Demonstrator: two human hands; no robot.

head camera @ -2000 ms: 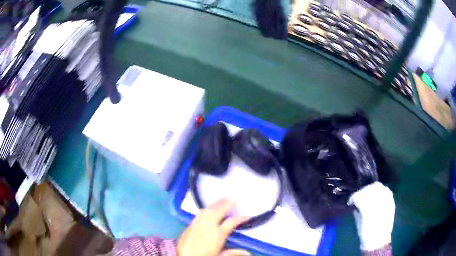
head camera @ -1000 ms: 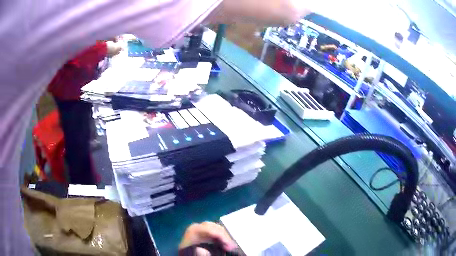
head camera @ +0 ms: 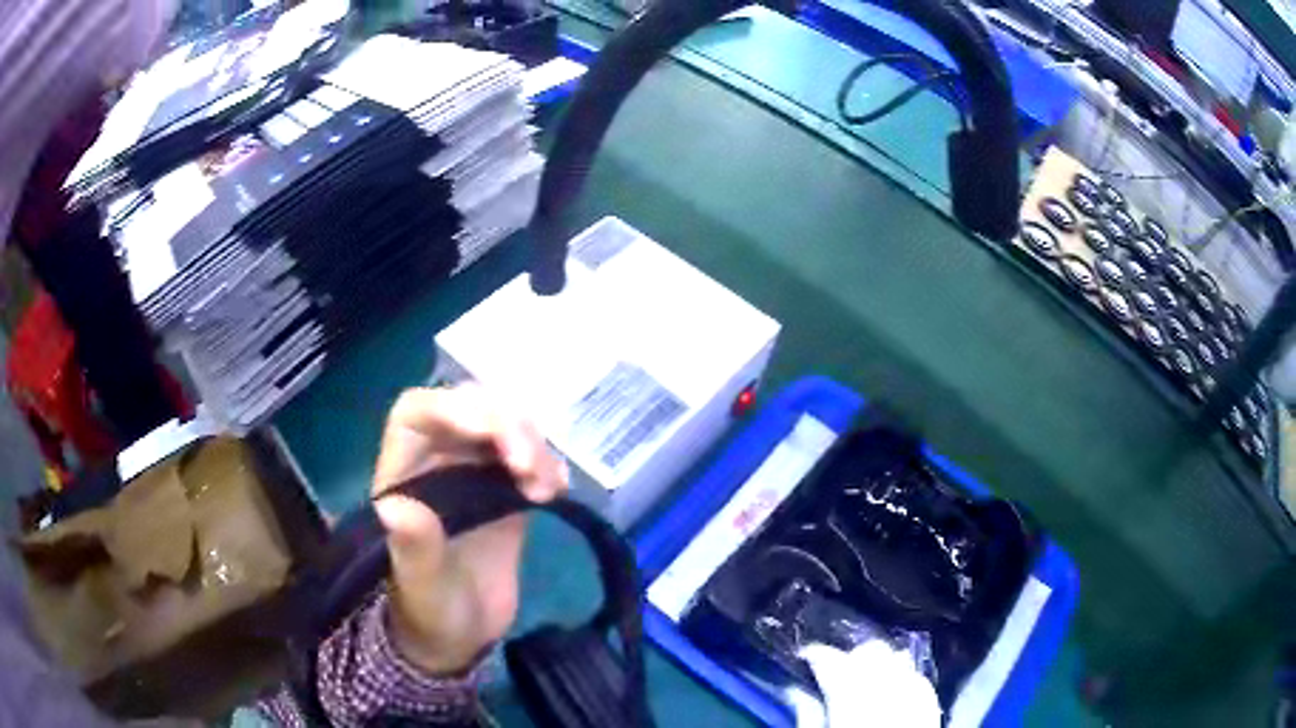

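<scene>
My bare left hand [head camera: 462,533] grips the black headphones [head camera: 611,569] by the headband, raised left of the blue tray; a dark ear cup hangs at the bottom edge of the picture. The blue tray [head camera: 1059,590] lies on the bench with a white sheet [head camera: 753,512] in it. The black moulded insert [head camera: 910,526] sits on the sheet. My gloved right hand [head camera: 870,686] is at the insert's near edge, over a clear shiny bag [head camera: 832,619]. Its fingers are blurred, so its grip cannot be told.
A white box [head camera: 611,356] with a red switch and a black ribbed hose [head camera: 583,142] stands behind the tray. A tall stack of printed sleeves [head camera: 313,199] is at the left, above an open brown carton [head camera: 157,555]. Round discs [head camera: 1137,270] stand across the belt.
The headphones have left the blue tray and are now raised in my left hand. The insert, earlier beside the tray, now lies in it. The view has swung left and back.
</scene>
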